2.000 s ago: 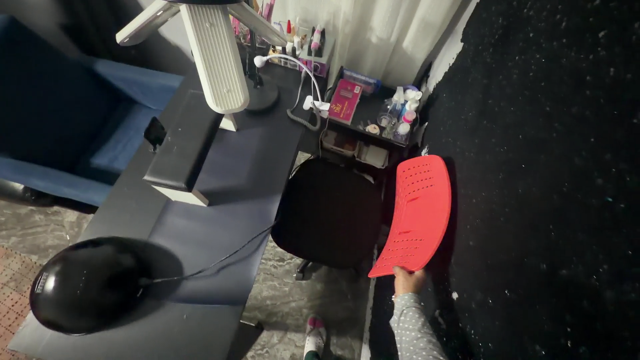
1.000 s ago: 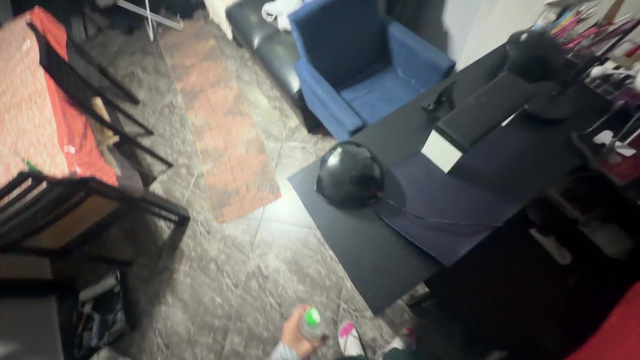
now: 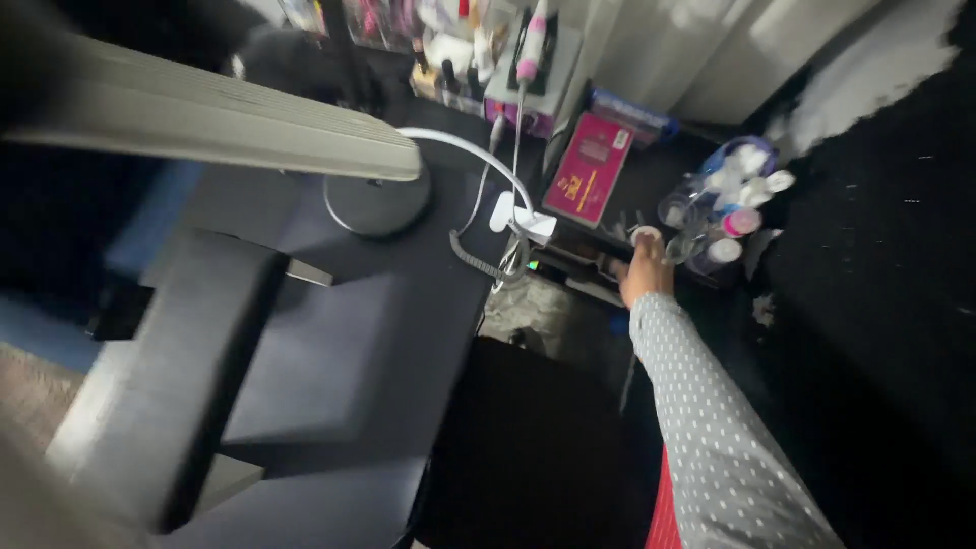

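Observation:
My right hand (image 3: 648, 274), in a grey sleeve with white dots, reaches to the front edge of a dark shelf unit. Its fingertips are at a small, round, pale item (image 3: 646, 235); blur hides whether they grip it. Just right of the fingers stand clear cups or jars (image 3: 686, 229), a bottle with a white cap (image 3: 724, 252) and one with a pink cap (image 3: 741, 223). A magenta box (image 3: 589, 169) bearing writing lies to the left of the hand. My left hand is out of view.
On the dark table (image 3: 328, 358) are a black padded armrest (image 3: 206, 381) and a round lamp base (image 3: 377, 198). A white lamp arm crosses above. A coiled cable (image 3: 476, 263) hangs at the table's edge. A black seat (image 3: 526, 450) and red plastic (image 3: 666, 511) are below.
Two seconds ago a hand was on the red plastic backrest; now my right hand is at the shelf. The hand holding a green-marked container one second ago is not seen there now. The view has swung greatly.

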